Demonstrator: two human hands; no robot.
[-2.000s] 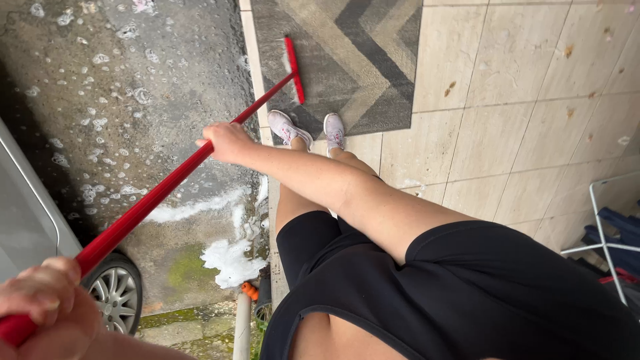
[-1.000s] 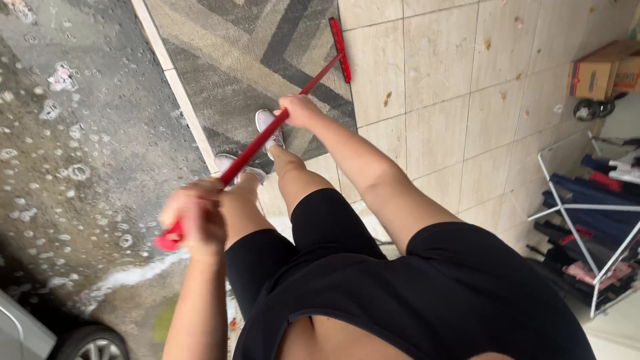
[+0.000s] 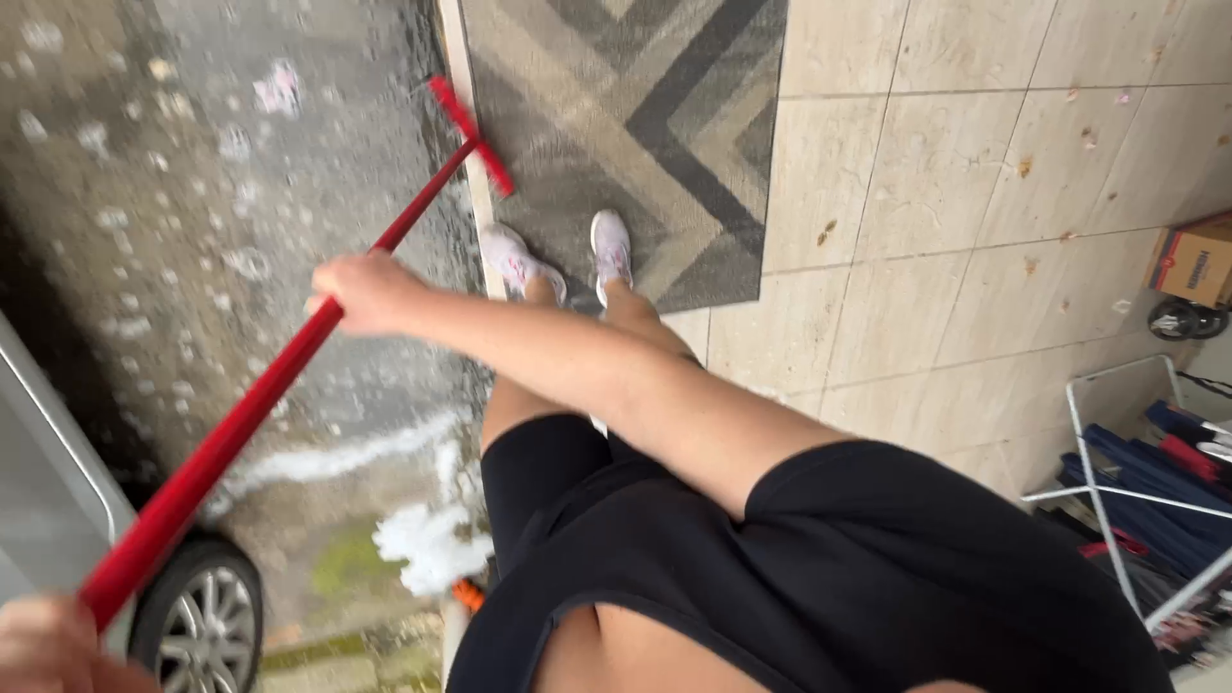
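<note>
A long-handled red broom (image 3: 214, 462) runs diagonally from the lower left to the upper middle. Its narrow red head (image 3: 472, 137) lies across the left edge of the patterned grey and beige rug (image 3: 616, 125) and the pale edging strip, partly over the wet concrete. My right hand (image 3: 371, 292) is closed around the middle of the handle. At the lower left corner my left hand (image 3: 58, 645), blurred and partly cut off, grips the handle's upper end. White foam (image 3: 433, 549) lies on the wet concrete (image 3: 318, 192) left of my legs.
My feet in light sneakers (image 3: 611, 252) stand on the rug's near edge. A car wheel (image 3: 199, 616) and grey bodywork are at lower left. Beige tiles (image 3: 924, 183) with scattered debris extend right, towards a cardboard box (image 3: 1193, 262) and a drying rack (image 3: 1092, 472) with clothes.
A second ago the broom head was at the rug's right edge by the tiles; now it is at the left edge. Both hands have swung left with the handle.
</note>
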